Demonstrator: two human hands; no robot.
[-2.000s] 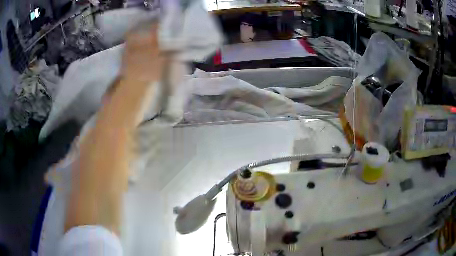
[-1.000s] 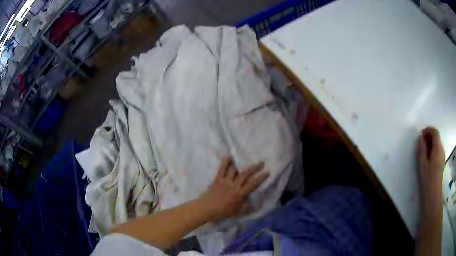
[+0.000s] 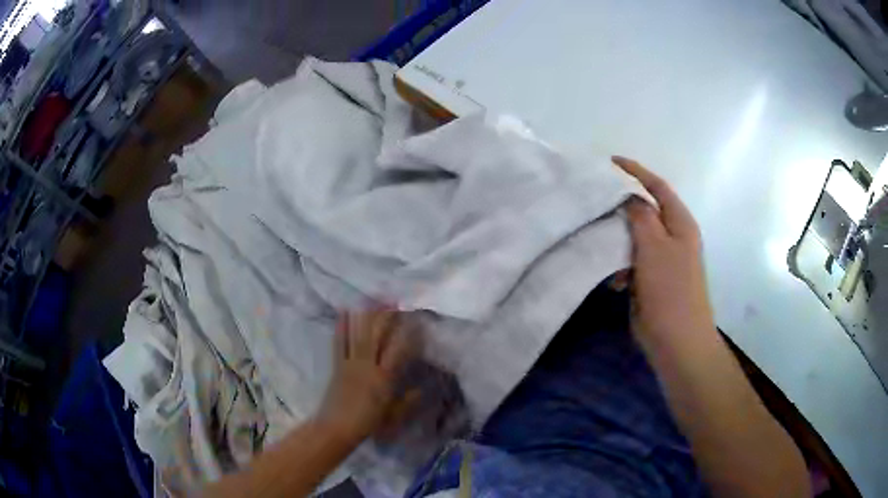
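A pale grey-white garment (image 3: 526, 209) stretches from the pile of light cloth (image 3: 234, 224) at the left across the table's curved edge. My right hand (image 3: 667, 253) grips the garment's edge over the white table, fingers behind and thumb on the cloth. My left hand (image 3: 375, 365) is blurred and lies on the cloth low in the middle; whether it grips a fold I cannot tell. The needle plate area (image 3: 832, 224) of the sewing machine shows at the right.
The white table (image 3: 623, 88) fills the upper right. A blue crate edge (image 3: 414, 29) is behind it. Shelves with cloth (image 3: 97, 107) stand at the far left, and blue cloth or a crate (image 3: 83, 428) is at lower left. The lamp head (image 3: 867, 111) is at the right edge.
My right hand has moved left from the table and taken hold of a garment edge. The cloth is now pulled right, over the table edge. My left hand has shifted slightly left and down.
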